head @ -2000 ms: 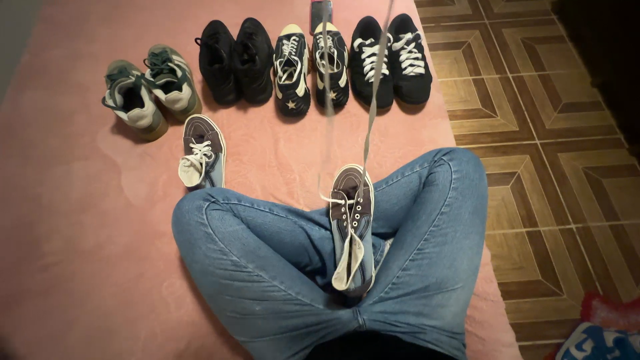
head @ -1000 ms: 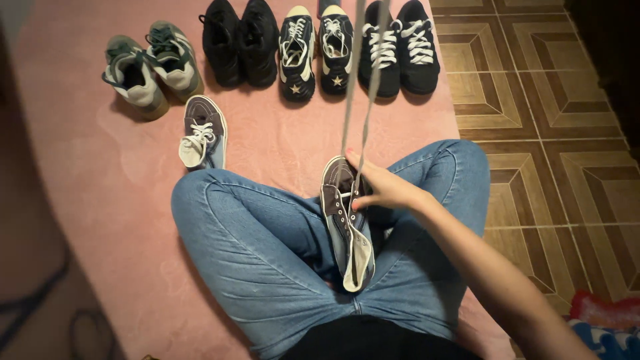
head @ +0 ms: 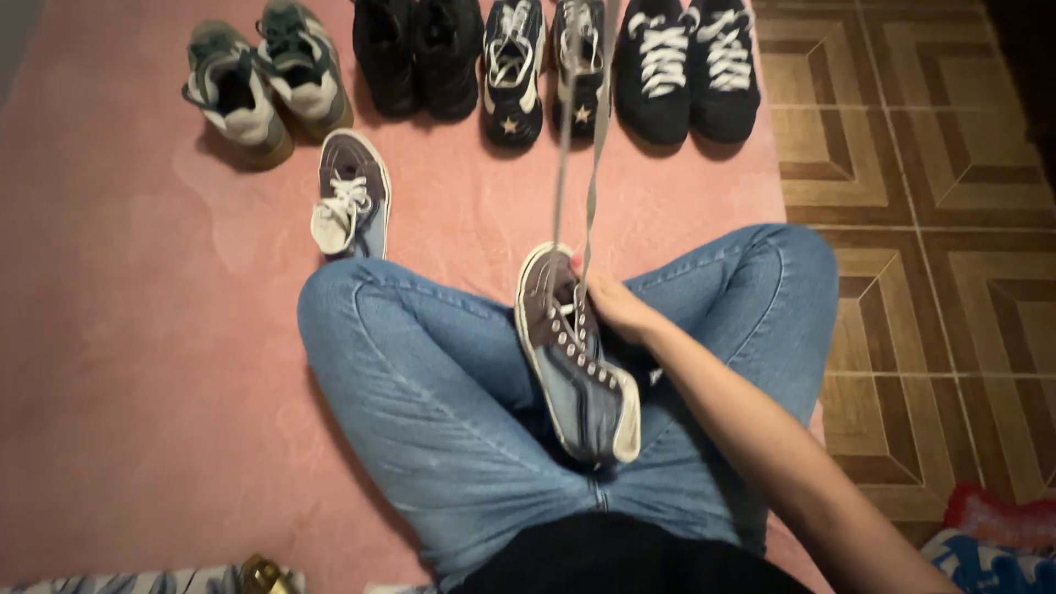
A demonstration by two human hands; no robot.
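A brown and blue-grey high-top sneaker (head: 569,363) rests in my lap between my crossed legs, its toe pointing away and its sole edge showing on the left. My right hand (head: 612,304) holds it by the toe end from the right side. From its lowest eyelets a pale shoelace (head: 592,186) rises in two taut strands and leaves the top of the view. My left hand is out of sight. The matching sneaker (head: 356,198), with its white lace threaded, lies beyond my left knee.
Beyond my legs on the pink blanket (head: 124,346) stand green-and-white sneakers (head: 235,95), black shoes (head: 445,62), black-and-white sneakers with stars (head: 511,78) and black sneakers with white laces (head: 660,74). At right is the tiled floor (head: 874,297), with patterned fabric (head: 990,561) low down.
My right hand has come into view and taken hold of the sneaker. Since a second ago, the sneaker has tilted so that more of its left side shows.
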